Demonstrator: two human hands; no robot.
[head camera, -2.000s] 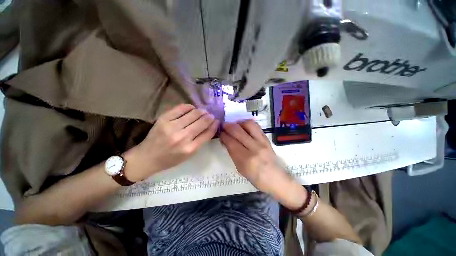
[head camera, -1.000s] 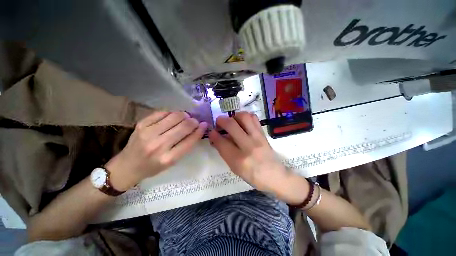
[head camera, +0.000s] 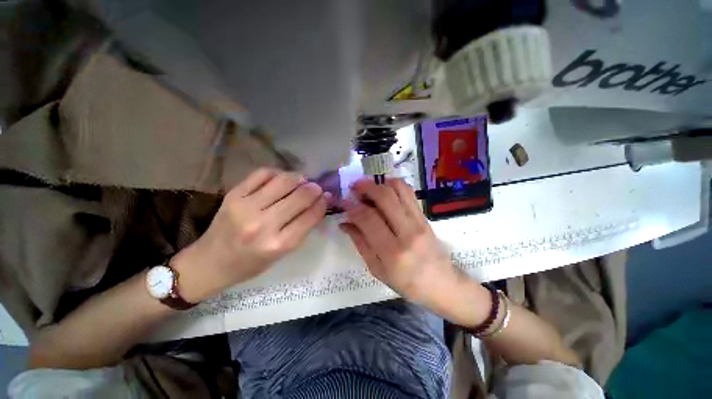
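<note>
Brown woven fabric (head camera: 140, 128) lies on the left of the table and runs to the needle area. My left hand (head camera: 261, 222) pinches the fabric edge (head camera: 331, 187) between thumb and fingertips in front of the machine head. My right hand (head camera: 394, 238) is just right of that edge, its fingers bent and thumb near the index finger; whether it grips the cloth cannot be told. The sewing machine head (head camera: 312, 70) hides the needle and presser foot. Violet-white light shows beside the fingertips.
A smartphone (head camera: 456, 165) with a lit red and purple screen lies right of my right hand. A small brown piece (head camera: 518, 154) lies beyond it. A white ribbed knob (head camera: 500, 68) juts from the machine. A printed ruler (head camera: 546, 243) runs along the table front. More brown cloth (head camera: 578, 312) hangs at right.
The camera view has shifted, so the machine head looms closer than two seconds ago. My right fingertips have lifted slightly off the fabric edge. My left hand stays at the cloth.
</note>
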